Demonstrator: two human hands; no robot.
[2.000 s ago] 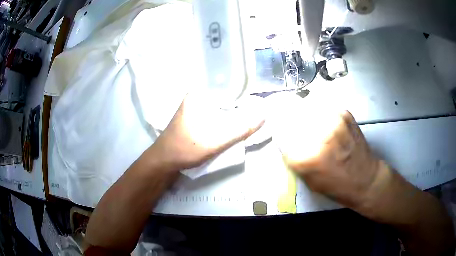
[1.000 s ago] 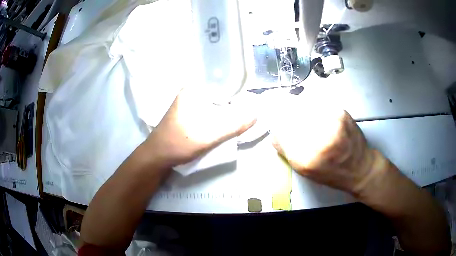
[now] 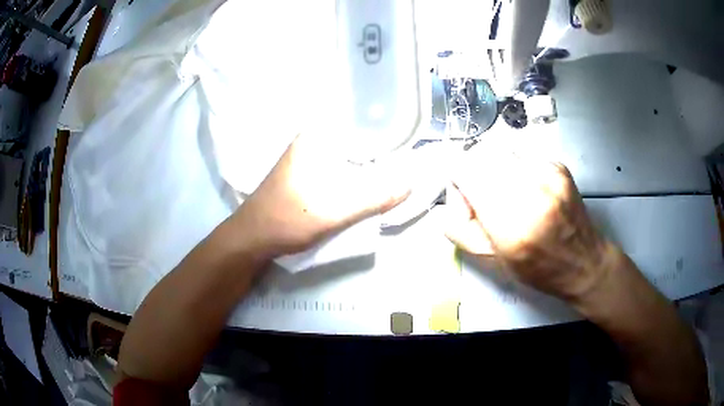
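Note:
A small white fabric piece [image 3: 337, 252] lies under my left hand [image 3: 298, 206], its lower corner showing below the palm. My left hand holds it, thumb pointing right. My right hand [image 3: 528, 226] is at the right end of the white cloth, thumb and finger close together; overexposure hides whether it grips the cloth. The white garment body [image 3: 147, 186] is heaped at the left. The presser foot [image 3: 462, 119] is above and between the hands, over the shiny needle plate [image 3: 439, 95].
The white machine head part [image 3: 377, 79] hangs above my left hand. A dark round fitting with a pale knob [image 3: 541, 109] is right of the foot. A yellow marker [image 3: 445, 317] and an olive square marker [image 3: 402, 323] sit on the front edge. Slim tools [image 3: 32, 198] lie far left.
My right thumb and finger have shifted and a gap now shows between them. My left hand keeps its hold. The machine parts appear farther right in the picture.

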